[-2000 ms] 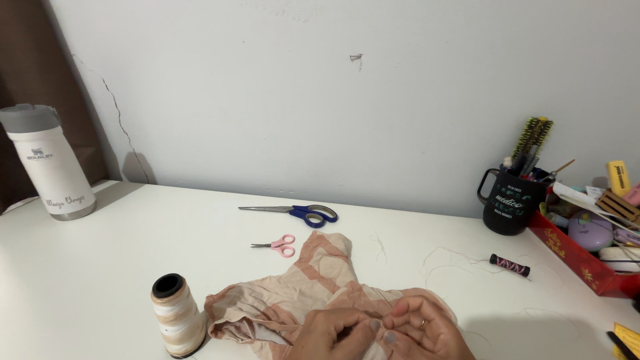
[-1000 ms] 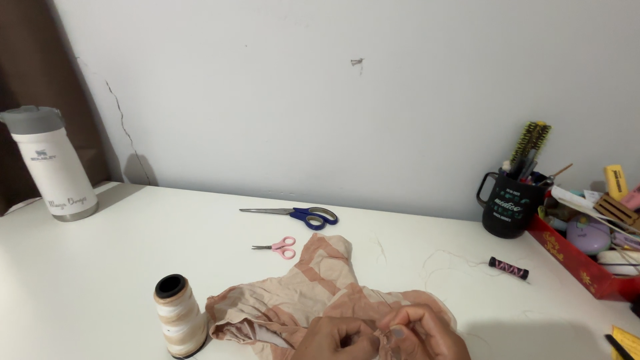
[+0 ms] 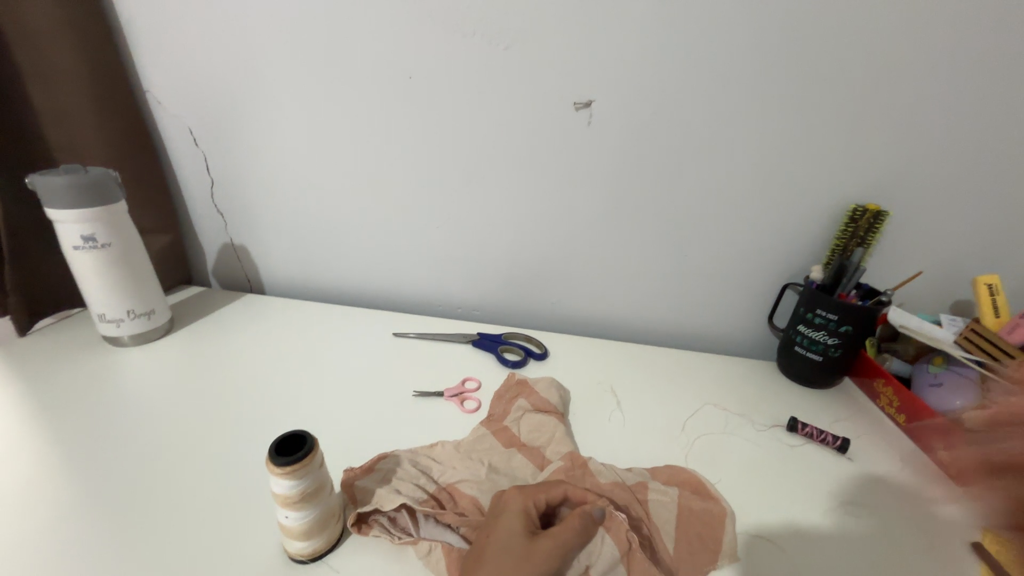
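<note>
My left hand point(image 3: 532, 528) pinches the edge of a beige and terracotta patterned cloth point(image 3: 520, 432) between thumb and forefinger at the bottom centre. My right hand point(image 3: 988, 440) is a blur at the right edge, in front of the red box; whether it holds anything cannot be told. A large thread spool point(image 3: 306, 504) with white and tan thread stands left of the cloth. Behind the cloth lie small pink-handled scissors point(image 3: 450, 394) and larger blue-handled scissors point(image 3: 480, 342). A small dark spool with pink thread point(image 3: 818, 435) lies to the right, a loose thread trailing from it.
A white insulated bottle with a grey lid point(image 3: 108, 264) stands at the far left by a brown curtain point(image 3: 72, 104). At the right are a black mug point(image 3: 824, 340) holding a brush and pens, and a red box point(image 3: 896, 400) of mixed items. A wall backs the white table point(image 3: 160, 416).
My right hand has left the cloth and moved to the right edge of the view. My left hand remains at the cloth, where both hands were together before.
</note>
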